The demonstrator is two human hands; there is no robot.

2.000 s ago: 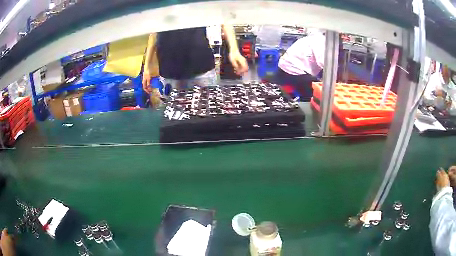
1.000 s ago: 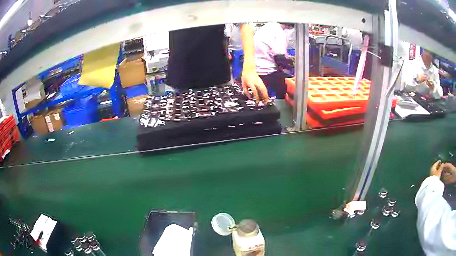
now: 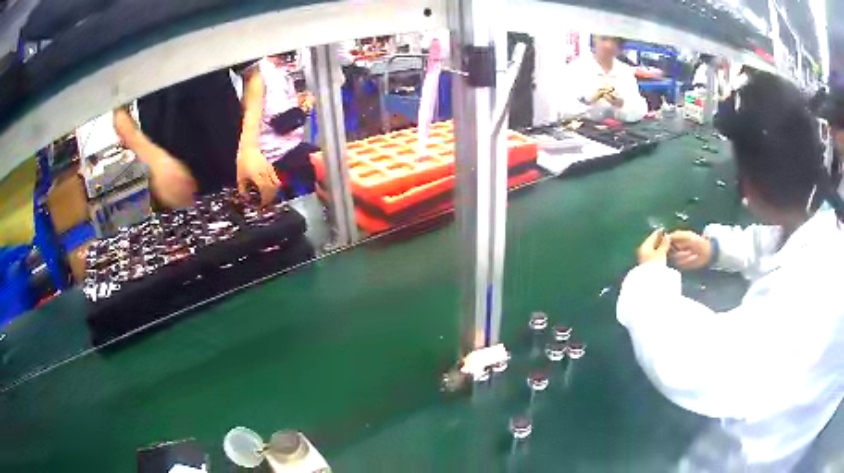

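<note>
Neither of my hands is in the picture. Nearest in front of me, a short whitish bottle (image 3: pixel 294 453) stands at the bottom edge, cut off by it. A pale translucent lid or dish (image 3: pixel 243 446) lies beside it on the left. A black plastic bin (image 3: pixel 173 455) with a bit of white in it is cut off at the bottom left. Several round shiny pieces (image 3: pixel 556 351) stand on the green bench right of the metal post. A small white block (image 3: pixel 487 358) lies at the post's foot.
A black foam tray (image 3: pixel 199 249) with rows of shiny pieces lies across the bench at left; a person in black reaches over it. Orange-red compartment trays (image 3: pixel 416 171) are stacked behind the metal post (image 3: pixel 479 203). A person in white (image 3: pixel 740 323) sits at right, hands together.
The view has swung right, so the bench things moved left. The heap and white box at left left the picture. The person in black now has both hands at the foam tray.
</note>
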